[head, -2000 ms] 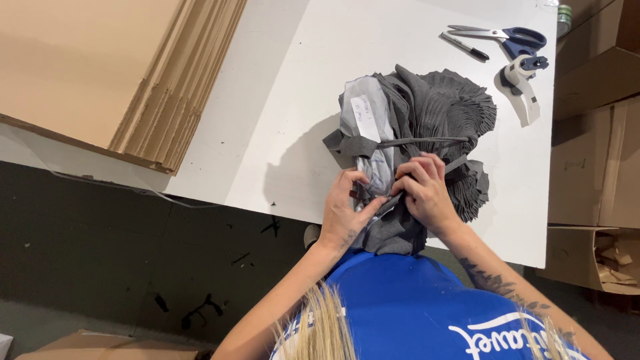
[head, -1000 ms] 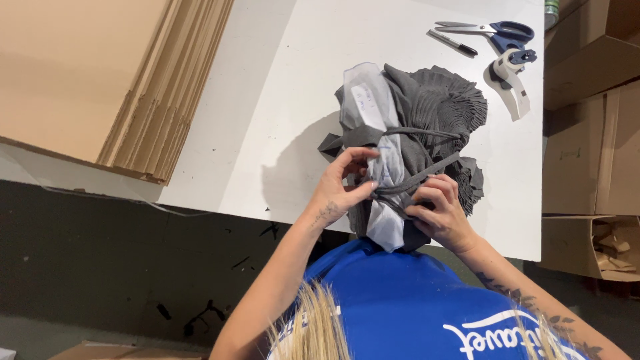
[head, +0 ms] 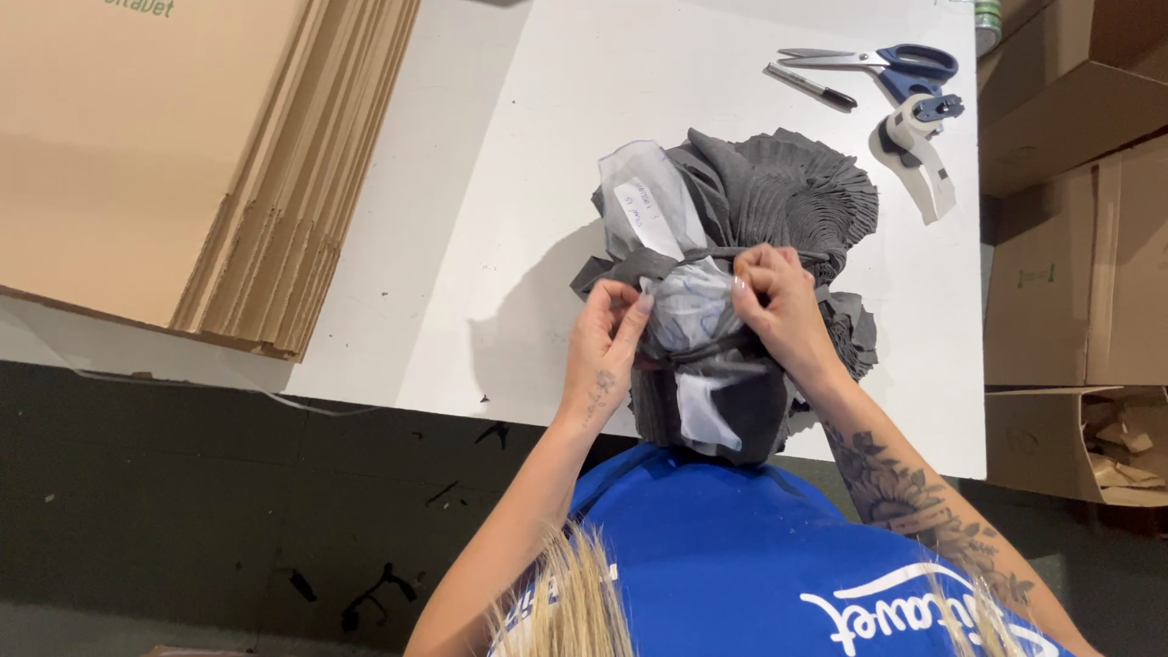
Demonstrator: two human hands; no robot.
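A bundle of dark grey pleated fabric [head: 794, 192] lies on the white table near its front edge, with a strip of the same fabric across it. A translucent white plastic sheet [head: 698, 306] lies over the bundle's middle. My left hand [head: 607, 342] pinches the sheet's left side between thumb and fingers. On the sheet's right side, my right hand [head: 780, 306] grips it beside the fabric strip. Above my hands, a white label [head: 648, 219] with handwriting shows on a clear plastic piece. Another white plastic end [head: 704, 411] hangs out below.
Flattened cardboard boxes [head: 137, 155] are stacked at the left of the table [head: 456, 210]. Blue-handled scissors [head: 912, 66], a black-capped marker [head: 812, 87] and a roll of white tape or labels [head: 917, 128] lie at the upper right. Cardboard boxes [head: 1049, 274] stand beyond the right edge.
My hands have moved up along the bundle and now spread the white plastic between them. The fabric strips that my fingers held a second ago now lie above and below the sheet.
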